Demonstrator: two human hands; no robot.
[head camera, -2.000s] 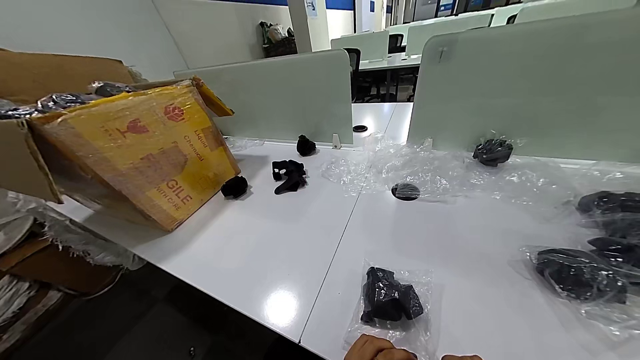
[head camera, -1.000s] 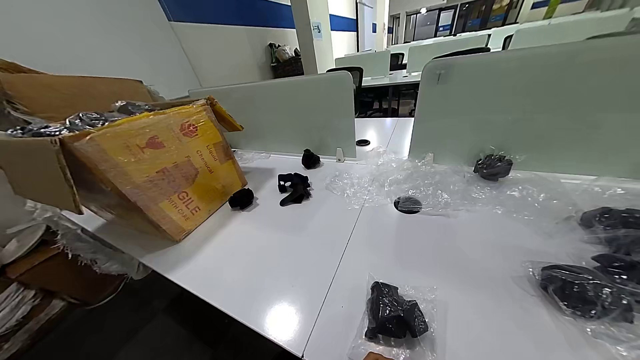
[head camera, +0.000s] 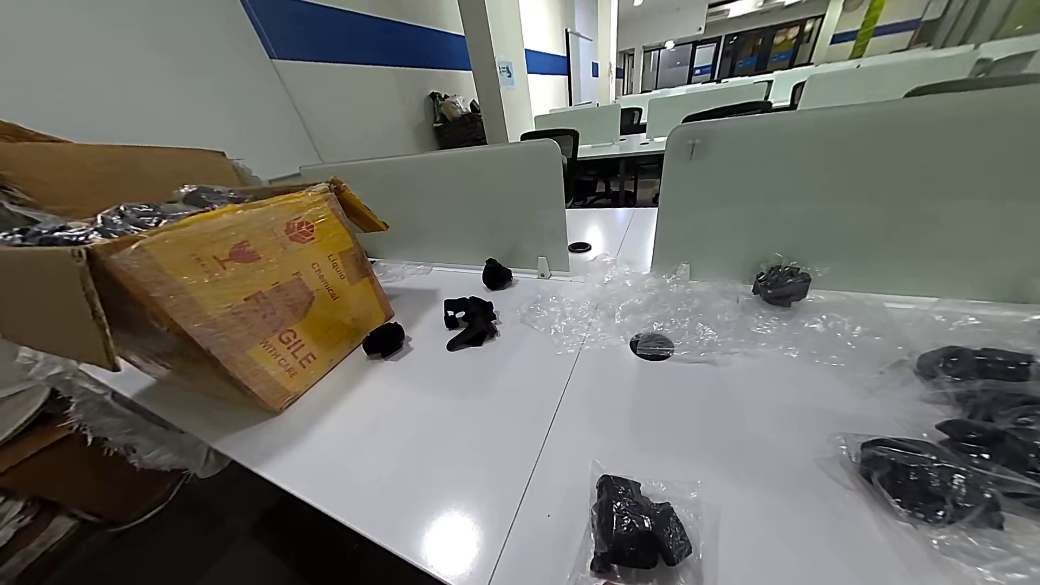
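Note:
Neither hand shows clearly; only a sliver of skin appears at the bottom edge, beneath a clear plastic bag with black parts lying near the front of the white desk. Three loose black items lie farther back: a round one beside the carton, an irregular piece and another small one near the divider. At the right, several bagged black items are grouped. One more wrapped black item rests by the right divider.
A tilted, opened cardboard carton holds plastic-wrapped dark items at the left. Crumpled clear plastic spreads along the back, partly around a black round desk grommet. Frosted dividers bound the desk's back. Sacks and cardboard lie below left.
The fingers seen at the bottom edge two seconds ago have dropped almost wholly out of view. The bagged black parts at the front remain on the desk. The view has tilted up.

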